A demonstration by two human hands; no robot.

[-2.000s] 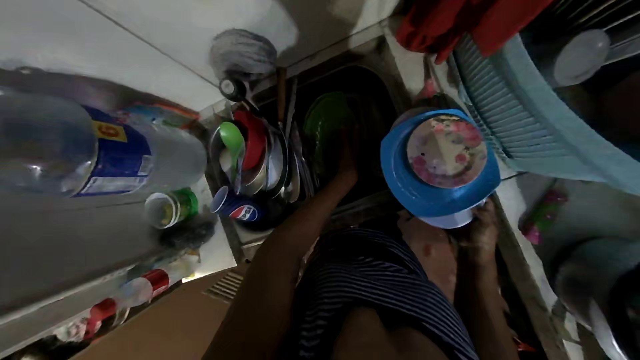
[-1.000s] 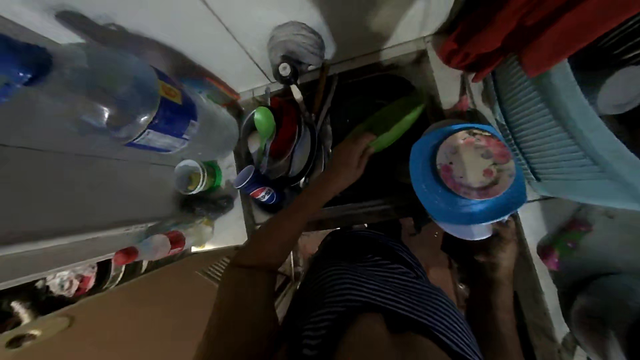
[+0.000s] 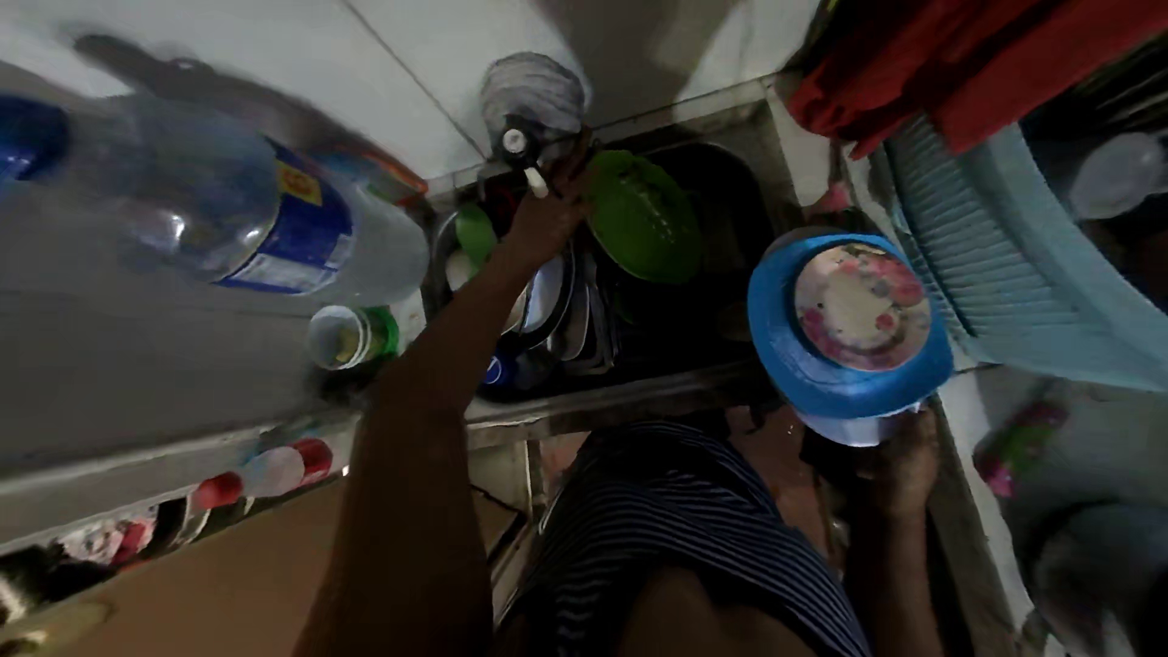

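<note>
My left hand (image 3: 552, 205) is at the back of the dark sink (image 3: 730, 182), just under the faucet (image 3: 520, 146). Its fingers meet the left rim of a green plate (image 3: 643, 219), which is tilted in the sink. At the right, my right hand (image 3: 899, 456) grips a stack from below: a floral plate (image 3: 862, 306) on top, a blue plastic dish (image 3: 776, 328) under it and a whitish bowl (image 3: 853, 429) lowest. Pans and other dishes (image 3: 547, 292) crowd the sink's left part, with a green spoon (image 3: 474, 233) among them.
A large plastic bottle (image 3: 182, 201) and a cup (image 3: 338, 338) stand left of the sink. On the right are a light blue plastic basket (image 3: 976, 265) and a hanging red cloth (image 3: 967, 73). A grey cloth (image 3: 532, 87) wraps the faucet's top.
My left hand has moved from the front of the sink to the faucet with the green plate, whose broad face now shows. My right hand still holds the stack at the right.
</note>
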